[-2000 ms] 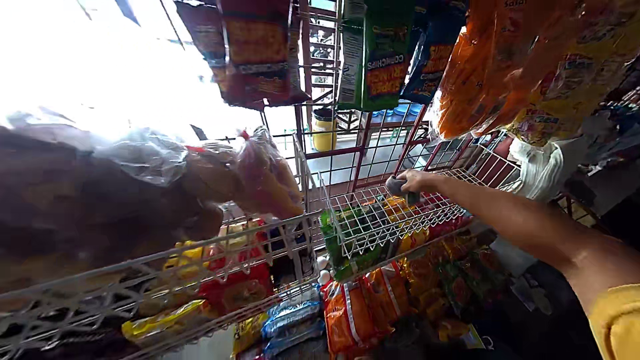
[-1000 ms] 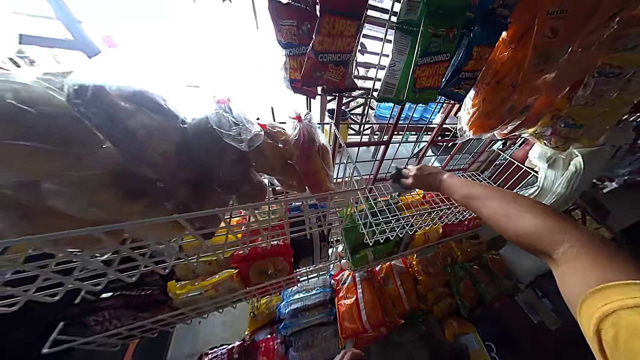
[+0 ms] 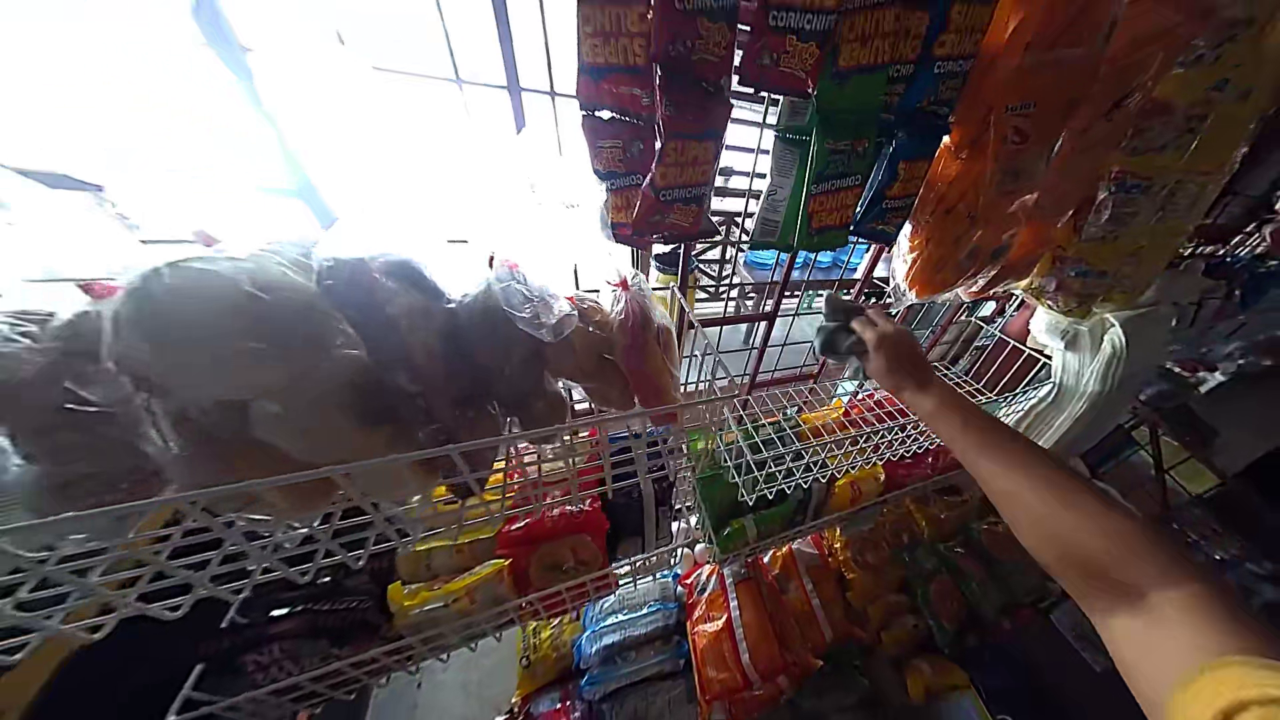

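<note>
My right hand [image 3: 893, 352], on an outstretched arm with a yellow sleeve, grips a crumpled dark grey cloth [image 3: 840, 330]. Hand and cloth are at the metal grille [image 3: 765, 335], above the small white wire basket [image 3: 800, 455]. Strips of corn chip packets [image 3: 685, 165] hang above and to the left of the hand; orange plastic packs [image 3: 1010, 160] hang above and to its right. My left hand is out of the frame.
Knotted clear plastic bags [image 3: 250, 350] with blurred contents fill the long white wire rack [image 3: 400, 480] on the left. Snack packets [image 3: 740, 630] stand on the lower level. White plastic bags [image 3: 1080, 375] hang at the right. Bright light washes out the upper left.
The view has shifted, with more hanging packets in sight. My right hand stays by the grille with the cloth. A bit of a hand at the bottom edge one second ago is out of view.
</note>
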